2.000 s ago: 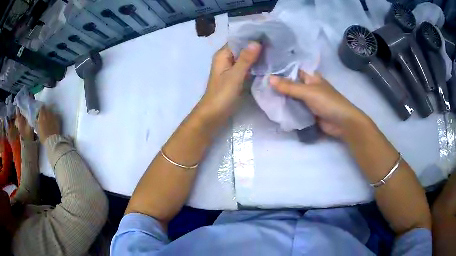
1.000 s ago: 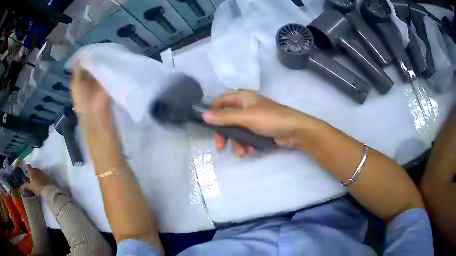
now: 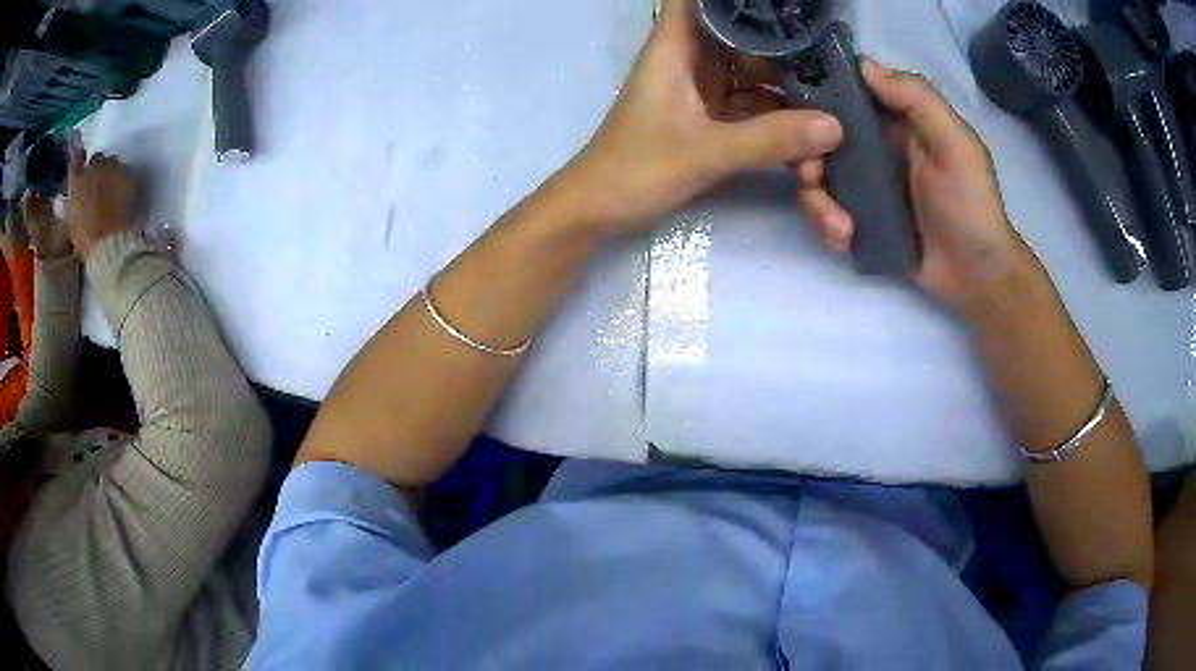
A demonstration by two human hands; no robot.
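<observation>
A dark grey handheld blower (image 3: 859,171) is held upright in front of me, its round head cut off by the top edge of the picture. My left hand (image 3: 695,144) holds it around the head, with the thumb on the upper handle near a small dark panel. My right hand (image 3: 938,184) holds the handle from the right, with fingertips showing at its left side. No sleeve is on the blower.
Several grey blowers (image 3: 1089,157) lie at the right. One more blower (image 3: 232,98) lies at the upper left. A coworker's hand (image 3: 102,197) and beige sleeve are at the left. Shiny tape (image 3: 679,295) crosses the white sheet.
The white sleeve came off the blower and has left my left hand and the view. My left hand has moved right onto the blower, which now stands upright between both hands.
</observation>
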